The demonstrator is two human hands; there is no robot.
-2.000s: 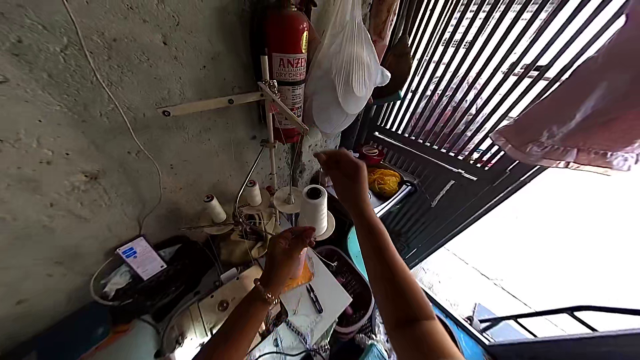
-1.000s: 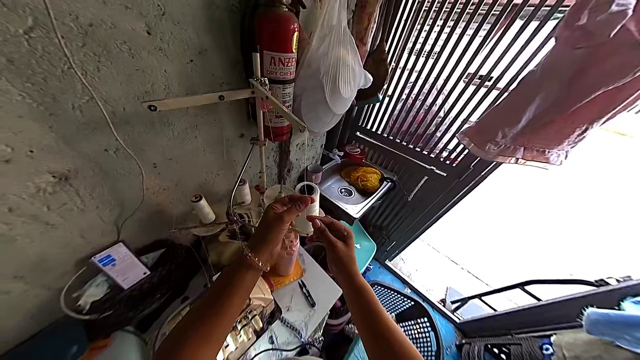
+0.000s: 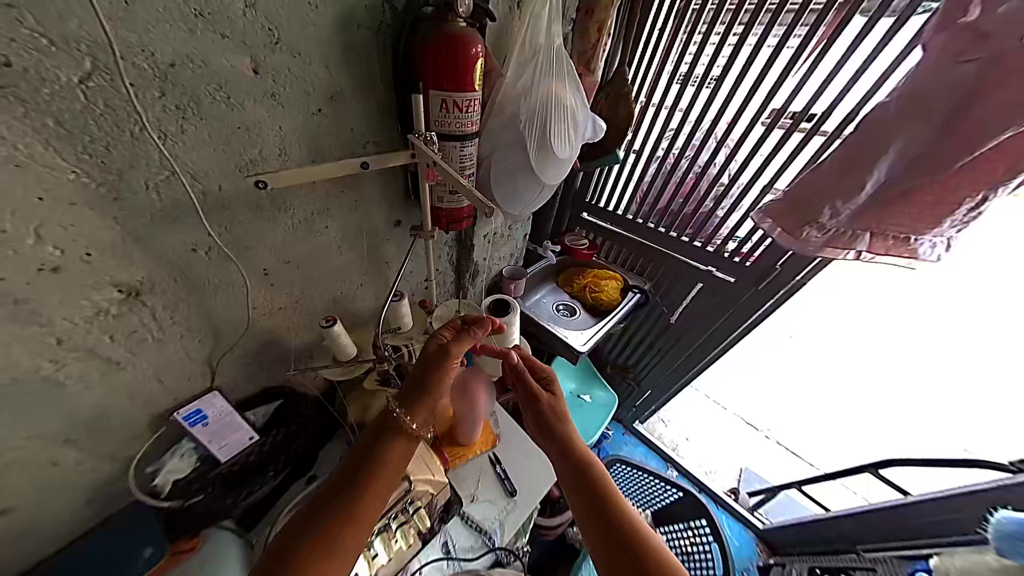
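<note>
My left hand (image 3: 450,360) and my right hand (image 3: 534,392) meet at the fingertips in front of a white thread cone (image 3: 502,320). A thin thread shows at the pinched fingers, running up toward the arm of a white thread stand (image 3: 426,192). Two smaller thread cones stand to the left, one tilted (image 3: 338,339) and one nearer the stand (image 3: 398,314). Below my hands is part of a cream sewing machine (image 3: 408,504), partly hidden by my left forearm. A black pen (image 3: 502,474) lies on the white tabletop (image 3: 512,448), beside an orange item (image 3: 470,450).
A fire extinguisher (image 3: 452,112) and a white plastic bag (image 3: 532,120) hang on the wall. Behind the hands is a steel sink (image 3: 552,300) with a yellow bag (image 3: 594,288). A phone (image 3: 216,426) rests on a dark basket at left. A black plastic basket (image 3: 664,512) stands at lower right.
My right hand, raised beside the cone two seconds ago, has come down to meet my left hand. The fingers of both hands stay together since one second ago.
</note>
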